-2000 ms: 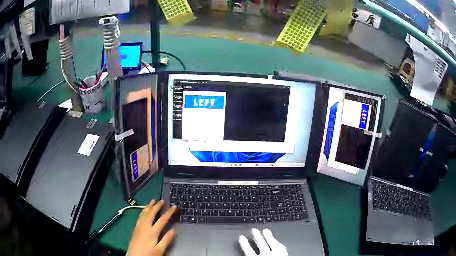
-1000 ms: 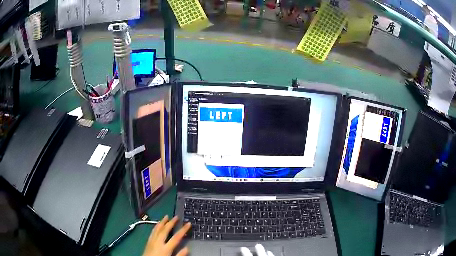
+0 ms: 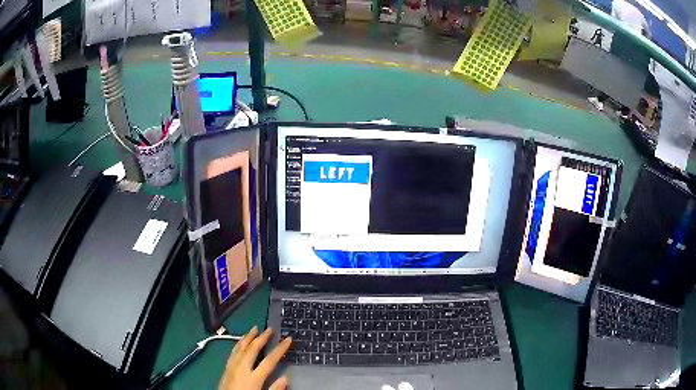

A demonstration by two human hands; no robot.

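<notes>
The triple-screen laptop (image 3: 393,206) stands open in front of me, its side screens folded out. The centre screen shows a dark window and a white box headed "LEFT"; both side screens repeat it sideways. My bare left hand (image 3: 256,362) rests with fingers apart at the left edge of the keyboard (image 3: 389,331), holding nothing. My right hand (image 3: 397,387) is cut off by the lower edge; only white-gloved fingertips show over the touchpad (image 3: 359,380). A white cable (image 3: 200,344) lies left of the base.
Closed laptops (image 3: 114,266) lie at the left. A second laptop (image 3: 637,327) stands open at the right. A pen cup (image 3: 156,158), ribbed conduits (image 3: 185,84) and a small blue-screened monitor (image 3: 216,95) are behind at the left. Yellow perforated cards (image 3: 492,46) hang overhead.
Since two seconds ago the view has shifted, so the laptop sits lower and further right. My right hand has slipped almost out of the picture. My left hand stays at the keyboard's left edge.
</notes>
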